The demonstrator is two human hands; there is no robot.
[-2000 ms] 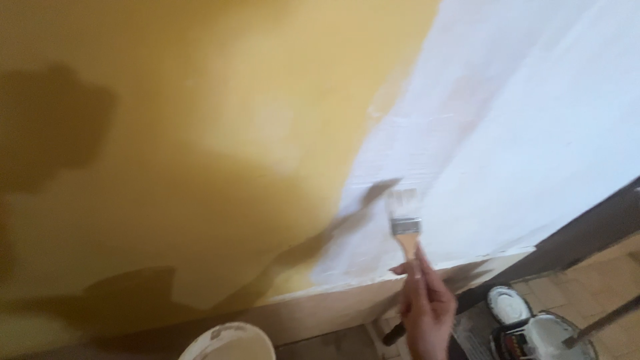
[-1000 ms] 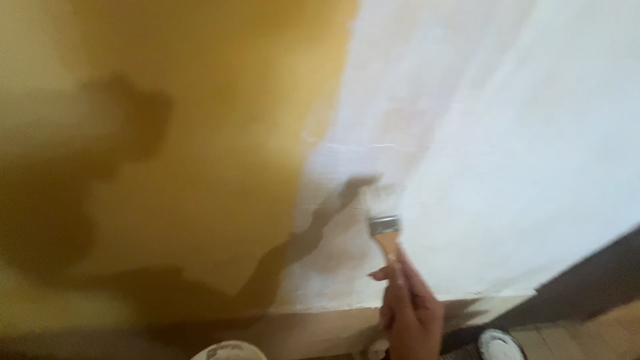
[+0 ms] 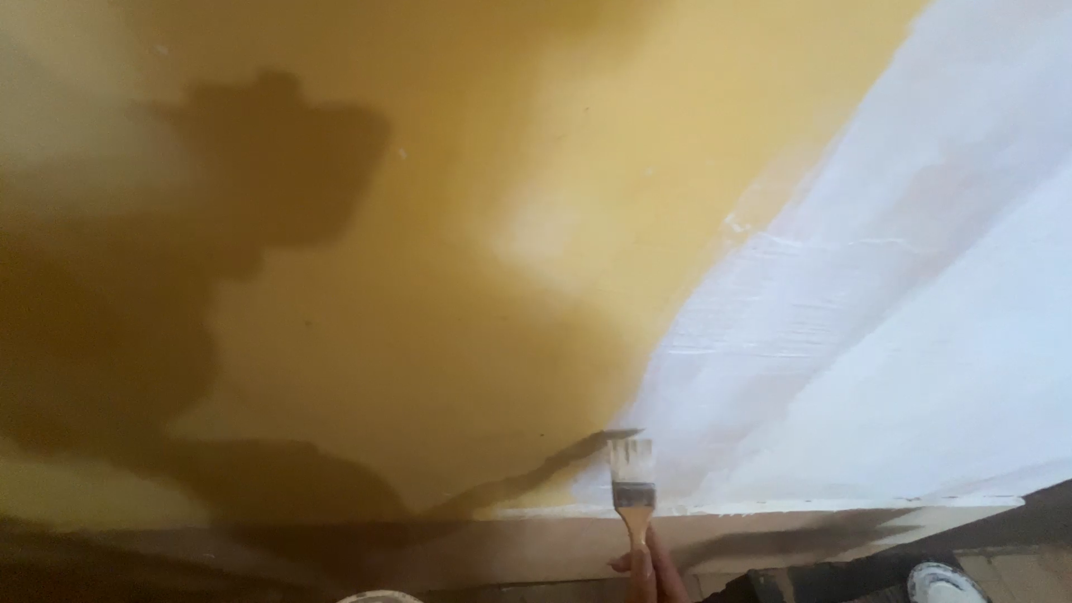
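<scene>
My right hand (image 3: 653,574), at the bottom edge just right of centre, grips the wooden handle of a flat paintbrush (image 3: 634,473). Its bristles point up and bear white paint. They are at the lower part of the wall, where yellow paint (image 3: 469,352) on the left meets fresh white paint (image 3: 754,327) on the right; whether they touch it I cannot tell. The brush's shadow falls beside the bristle tips. My left hand is out of view.
A baseboard (image 3: 502,548) runs along the wall's foot, with white paint along its top edge. The rim of a bucket (image 3: 381,597) shows at the bottom. A round white-smeared lid or container (image 3: 945,582) lies lower right, near a dark object (image 3: 829,582) on the tiled floor.
The brush in my right hand has moved down the wall, close to the baseboard. The view has shifted.
</scene>
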